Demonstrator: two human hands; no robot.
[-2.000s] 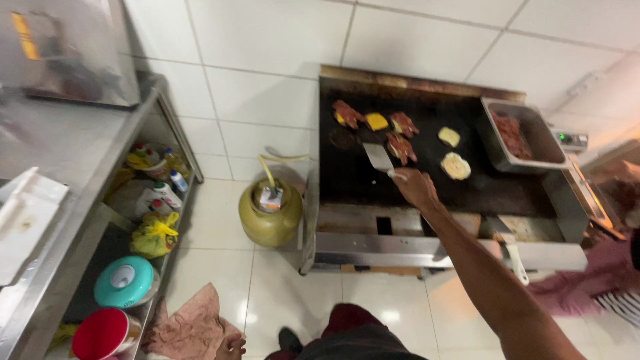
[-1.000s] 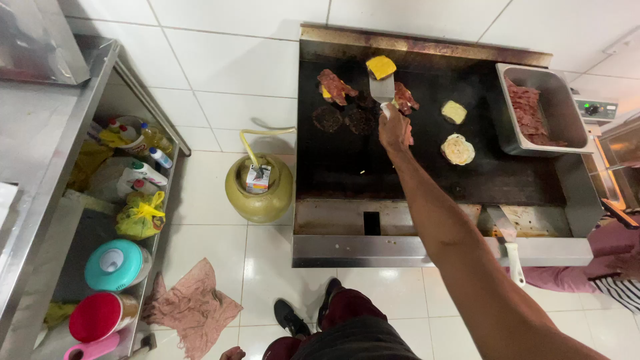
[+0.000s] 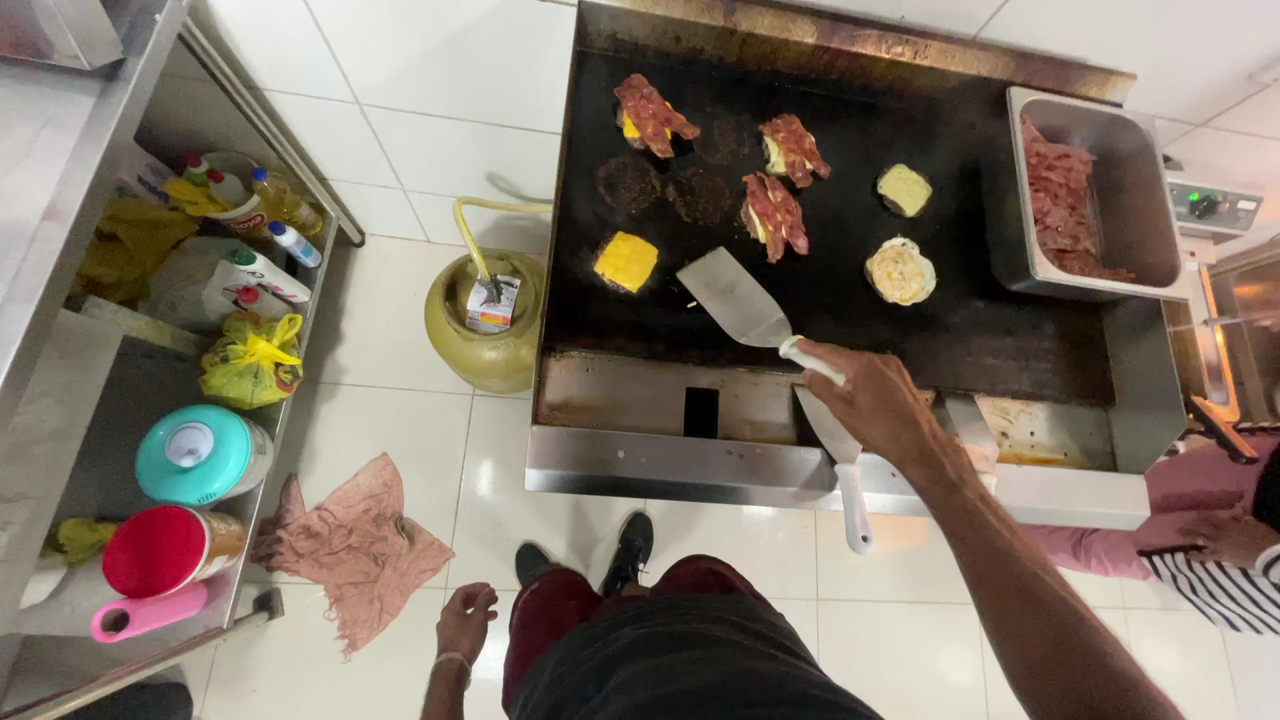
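My right hand (image 3: pixel 870 395) grips the white handle of a metal spatula (image 3: pixel 735 298), its blade low over the black griddle (image 3: pixel 960 340). Left of the blade lies a patty with yellow cheese (image 3: pixel 626 262). Bacon-topped patties (image 3: pixel 775 217) lie beyond the blade and at the back left, near dark bare patties (image 3: pixel 630 183). Farther right are a patty with pale cheese (image 3: pixel 905 190) and a round egg-like piece (image 3: pixel 900 271). My left hand (image 3: pixel 467 615) hangs beside my leg, fingers curled, holding nothing that I can see.
A second spatula (image 3: pixel 853 500) lies across the griddle's front edge. A metal pan of bacon (image 3: pixel 1065 200) stands at the right. A gas cylinder (image 3: pixel 487 345) and a pink cloth (image 3: pixel 370 545) are on the floor. Shelves (image 3: pixel 275 400) stand left; another person's hand (image 3: pixel 1225 535) shows at right.
The yellow-cheese patty was at the griddle's back beside the spatula and now lies at the front left. My right hand and spatula have drawn back toward the front edge.
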